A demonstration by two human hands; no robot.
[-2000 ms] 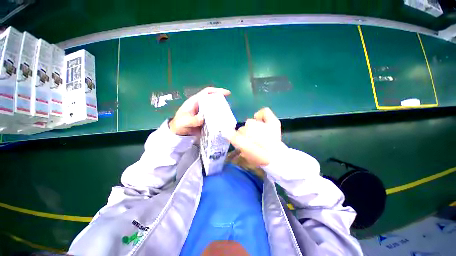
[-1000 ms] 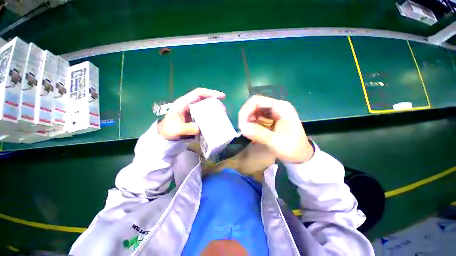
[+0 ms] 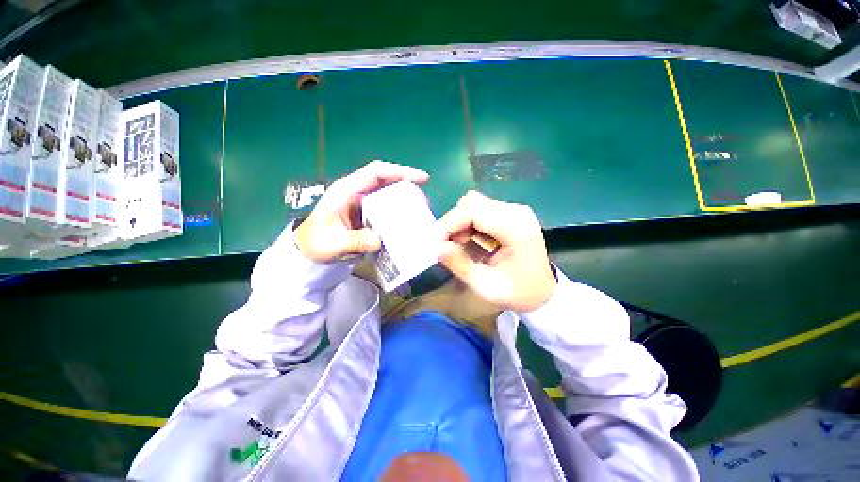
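Note:
My left hand (image 3: 338,218) grips a white retail carton (image 3: 404,226) from its left side, above the bench's front edge. The carton's plain white end faces up toward me, and a strip of dark print shows on its lower left side. My right hand (image 3: 502,252) is curled at the carton's right edge, with thumb and forefinger tips against it. A small yellow-orange piece (image 3: 487,244) shows between the fingers of my right hand, mostly hidden. I cannot tell whether the fingertips also hold a sticker or flap.
Several stacked cartons (image 3: 79,155) stand at the left of the green bench (image 3: 396,122). A pale rail (image 3: 528,51) edges its far side. A yellow-taped rectangle at right holds a small white item (image 3: 763,199). A black stool (image 3: 675,369) stands at lower right. Another box (image 3: 807,23) lies beyond the rail.
The carton has turned from showing its printed long side to showing its white end. My right hand lifted off, and its fingertips are now back at the carton's right edge.

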